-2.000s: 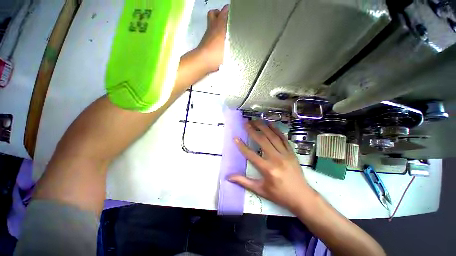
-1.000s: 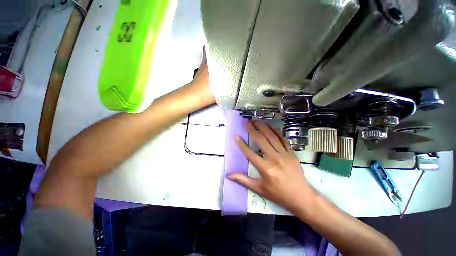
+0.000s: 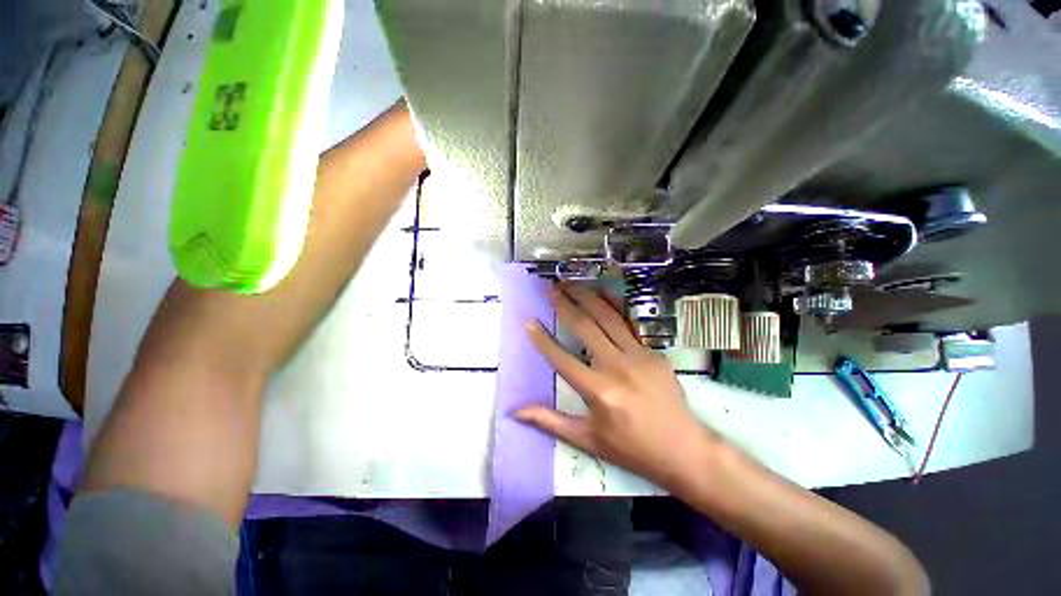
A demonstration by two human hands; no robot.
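Observation:
A lilac fabric strip [image 3: 524,408] lies flat on the white machine table and runs up under the grey-white sewing machine head [image 3: 605,128]. Its lower end hangs over the table's front edge. My right hand [image 3: 617,390] lies flat with fingers spread, its fingertips on the strip's right part, close to the needle area. The presser foot and needle are hidden by the fingers and the head. My left forearm reaches up and behind the machine head; my left hand is hidden there.
A lime-green lamp [image 3: 244,151] hangs over my left forearm. Ribbed tension knobs [image 3: 707,323], a dark green plate [image 3: 756,375] and blue thread snips [image 3: 873,405] are at the right. More lilac cloth [image 3: 372,512] lies below the table edge.
The view has shifted, so the machine appears further left. The strip's lower end now hangs further over the edge, joined by more lilac cloth. My left hand has gone out of sight behind the head.

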